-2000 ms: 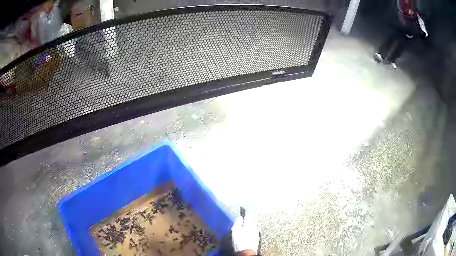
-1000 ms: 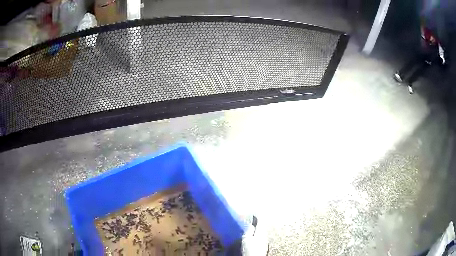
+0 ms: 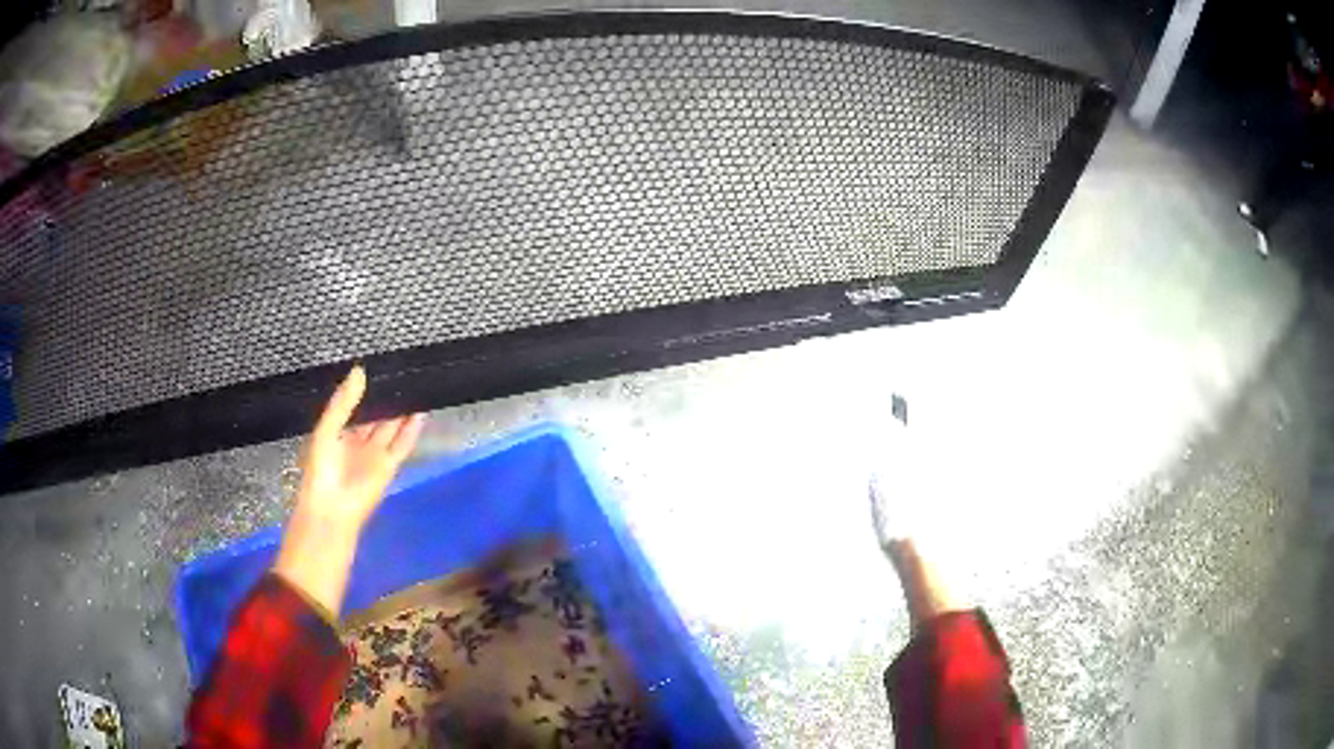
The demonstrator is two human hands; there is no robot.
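A long black mesh panel hangs across the upper view, with a solid black lower border. My left hand is bare, fingers apart and raised at that border, thumb overlapping its lower edge; whether it touches cannot be told. My right hand, in a white glove, is washed out by bright light below the panel's right part. A small dark thing shows just above the glove; the grip on it cannot be made out. A blue bin below holds many small dark parts on a tan liner.
Grey speckled floor surrounds the bin, very bright at right. A white post stands upper right. Part of a person shows at the far right edge. Bags lie behind the panel. A printed card is at lower left.
My left hand has come into view and is raised to the panel's lower border. My right hand has moved up and right from beside the bin. The panel appears larger and further right.
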